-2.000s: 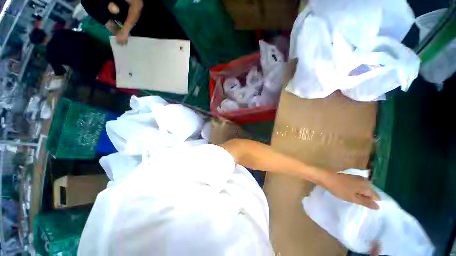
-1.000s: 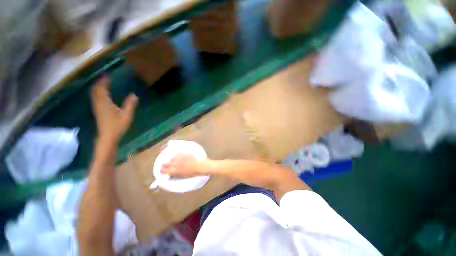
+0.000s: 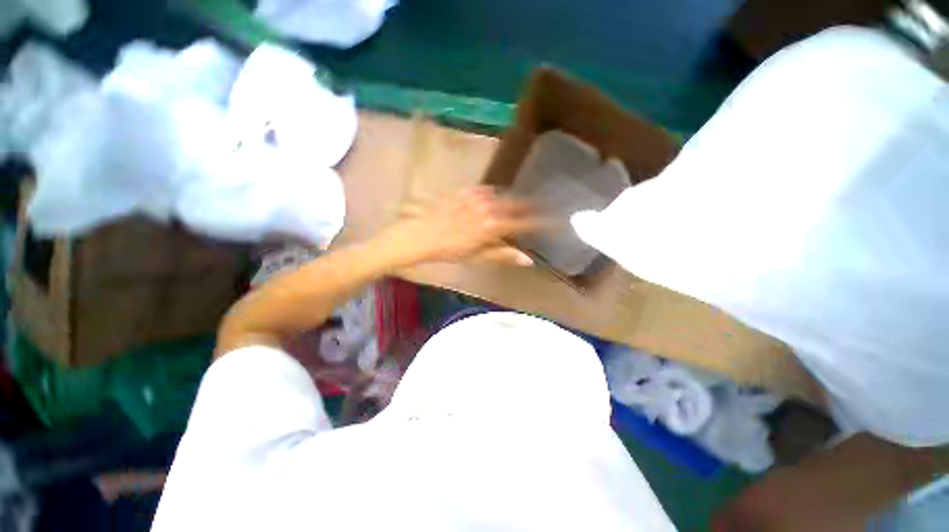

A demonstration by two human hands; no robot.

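My left hand [image 3: 479,223] reaches across the cardboard-covered bench [image 3: 458,156] to the near left edge of a small open brown carton [image 3: 598,120]. Its fingers are blurred, so I cannot tell if they grip the edge. The carton is tilted, with a whitish translucent piece [image 3: 562,197] at its opening. A large white foam bag [image 3: 791,208] fills the right side close to the camera, its pointed end near the carton. My right hand cannot be made out; the bag may hide it.
Several white bagged bundles [image 3: 177,145] are heaped at the left above a brown carton [image 3: 156,286]. A red crate [image 3: 395,317] and a blue crate [image 3: 666,442] below the bench hold white wrapped parts. The green conveyor [image 3: 468,47] runs behind, with a white bag [image 3: 328,16] on it.
The view has swung round. The white round part under a hand on the bench is no longer seen there. The tilted carton and the large white bag at the right now show.
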